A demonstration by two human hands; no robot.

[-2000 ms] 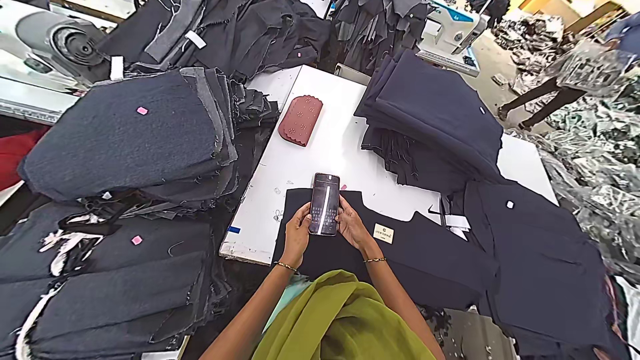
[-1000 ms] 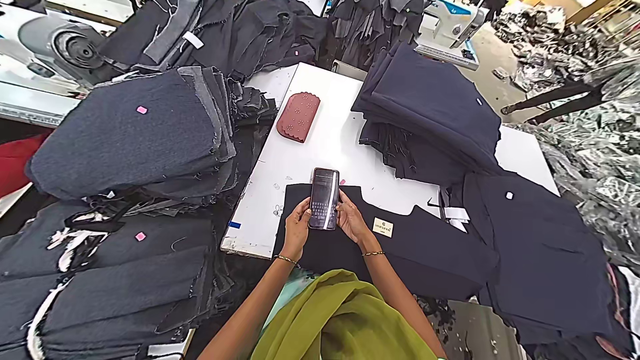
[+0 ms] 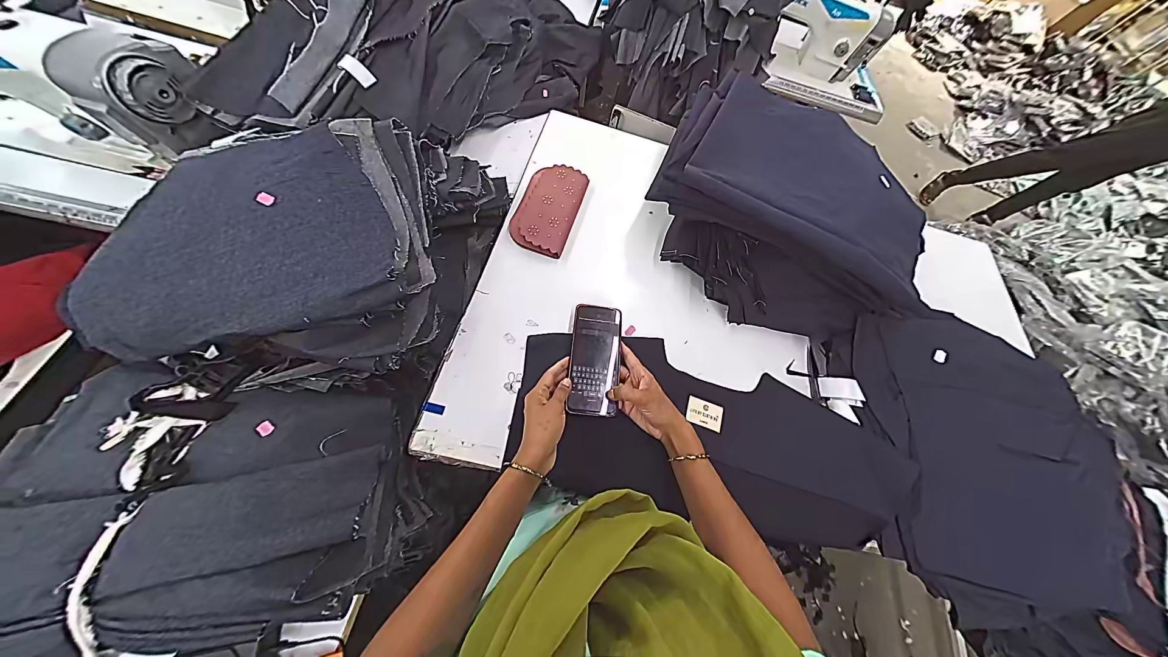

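A smartphone [image 3: 594, 360] with an on-screen keyboard is held upright between both hands at the middle of the view. My left hand [image 3: 546, 411] grips its left edge, and my right hand [image 3: 644, 394] grips its lower right edge with the thumb at the screen. Beneath them a dark navy cut fabric panel [image 3: 785, 456] lies over the front of the white table [image 3: 630, 265]. On the panel, right of my right hand, is a cream label [image 3: 704, 414] bearing writing. Farther back on the table rests a dusty red scalloped wallet [image 3: 549, 210].
Stacked dark denim pieces [image 3: 246, 237] stand at the left, with a tied bundle [image 3: 237, 520] nearer. Folded navy fabric [image 3: 794, 173] is piled at the right, and more navy pieces [image 3: 995, 465] hang nearer. A sewing machine [image 3: 835, 46] stands behind. A person's legs [image 3: 1049, 164] show at far right.
The person at the far right has shifted, with only the legs in view now. Both my hands stay on the phone.
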